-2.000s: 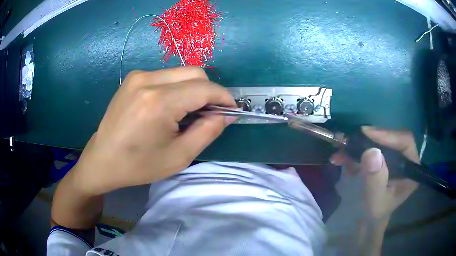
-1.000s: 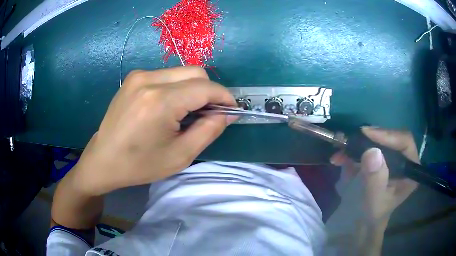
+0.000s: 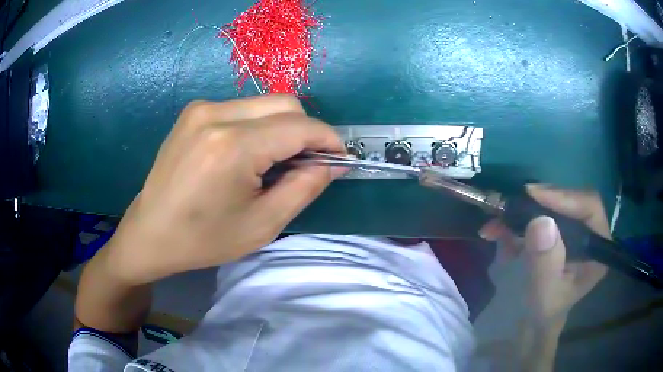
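Observation:
A silver strip assembly [image 3: 469,151] lies on the green mat with dark round components along it. My left hand [image 3: 229,178] covers its left part and holds slim grey tweezers [image 3: 371,166] that point right across the strip. My right hand [image 3: 556,240] is shut on the black handle of a soldering iron [image 3: 465,190]. The iron's tip meets or nearly meets the tweezer tips at the strip's front edge, below the gap between two round components. Any small wire at the tips is too small to tell.
A heap of short red wires [image 3: 276,43] lies beyond the strip. A thin pale strand [image 3: 251,69] curves from the heap toward my left hand. A dark holder with a grey speckled pad [image 3: 645,120] stands at the right edge. The mat's front edge runs before my body.
Both hands, the tweezers and the iron stay nearly in place. The thin strand's curve has shifted slightly and looks fainter.

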